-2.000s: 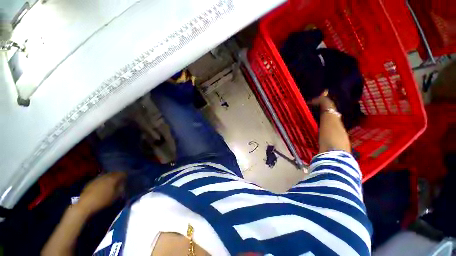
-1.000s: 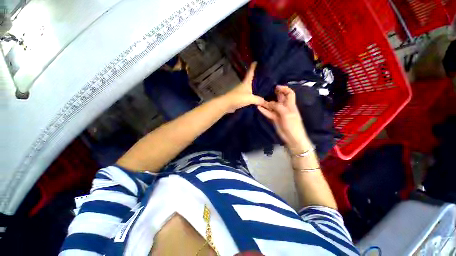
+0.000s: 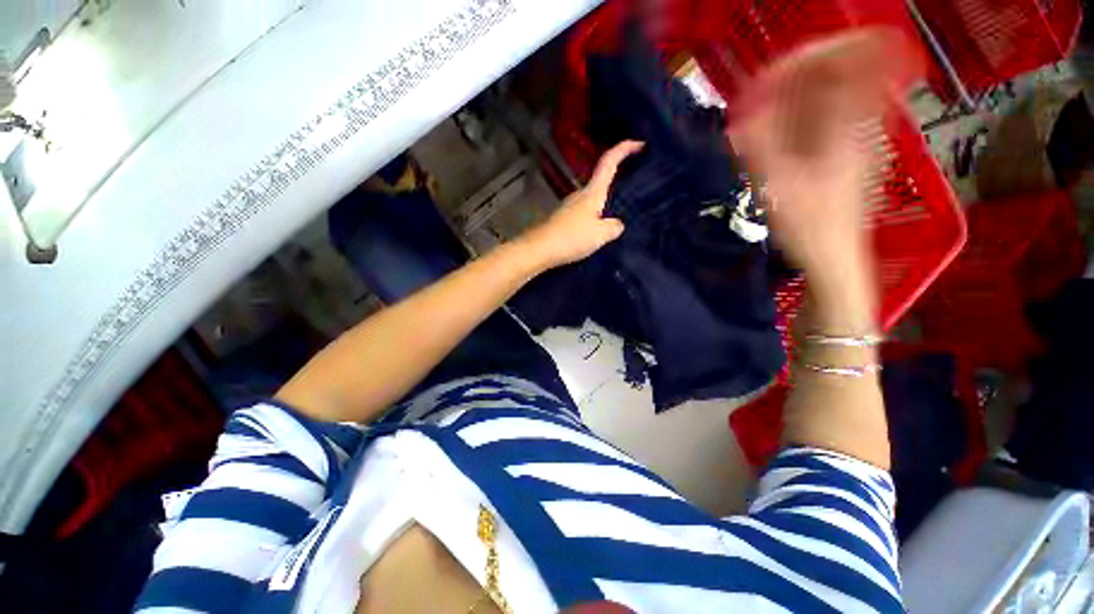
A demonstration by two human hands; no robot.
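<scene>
A navy garment (image 3: 690,294) with small white parts hangs over the near side of the red crate and down toward the floor. My left hand (image 3: 585,218) is at its left edge, with cloth between thumb and forefinger; the other fingers are hidden. My right hand (image 3: 828,120) is raised over the crate, strongly blurred, to the right of the garment and apart from it. Its fingers cannot be made out and no object shows in it.
The red lattice crate (image 3: 930,222) stands at the right, with more red crates and dark cloth beyond. The white machine table (image 3: 240,132) with a printed ruler edge curves across the upper left. A grey-white box-like thing (image 3: 996,540) is at the lower right.
The garment came up out of the crate and now hangs lower over its side. My hands met at the garment, then my right hand moved up and right; my left stayed there.
</scene>
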